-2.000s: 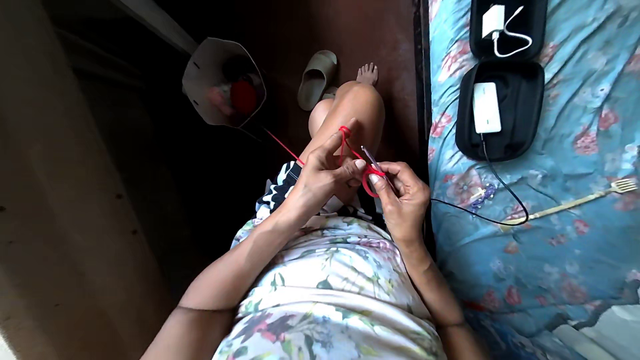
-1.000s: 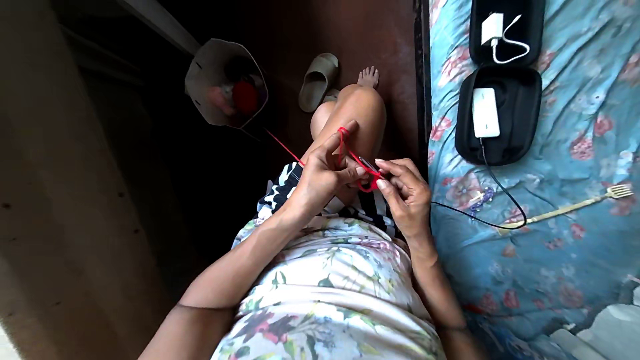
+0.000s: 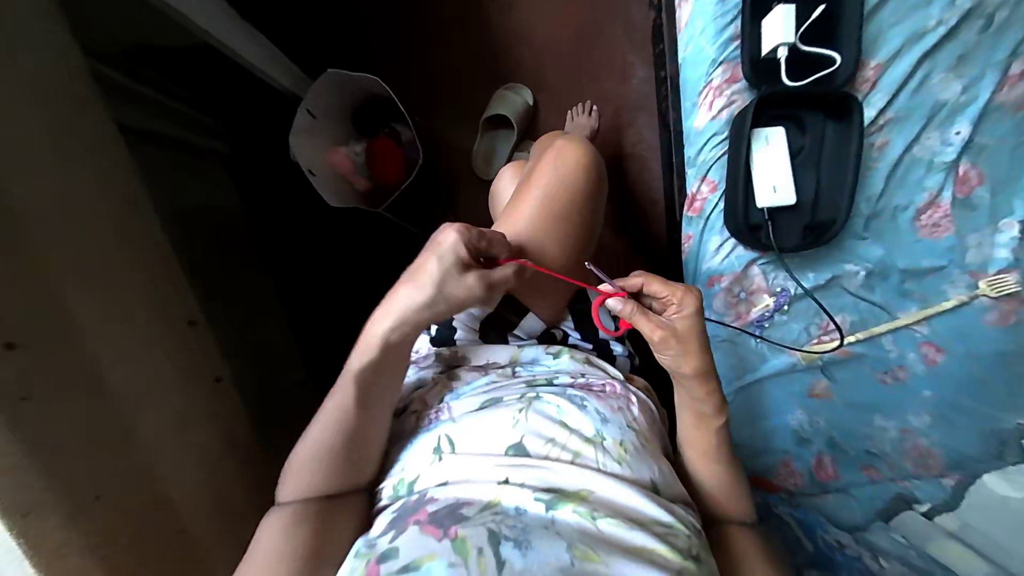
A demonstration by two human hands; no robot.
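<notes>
My right hand (image 3: 668, 316) grips a slim metal crochet hook (image 3: 602, 275) and a small ring of red yarn work (image 3: 597, 314) between thumb and fingers. The hook's tip points up and to the left, above the ring. A strand of red yarn (image 3: 552, 274) stretches from the ring to my left hand (image 3: 460, 276), whose fingers are closed on it over my lap. Part of the strand is hidden by the left fingers. At the upper left, an open pale bag or bin (image 3: 324, 172) holds a red ball of yarn (image 3: 386, 160) and something pink.
On the blue floral bedding (image 3: 920, 384) at right lie an open black case (image 3: 840, 208) with a white device (image 3: 774, 168), a white adapter (image 3: 778, 30), a black cable (image 3: 804, 292) and a long back scratcher (image 3: 904, 320). A slipper (image 3: 504, 132) lies on the floor.
My left hand has moved away from the right hand, to the left, with the yarn now stretched between them. The loop of yarn at the left fingertips no longer shows.
</notes>
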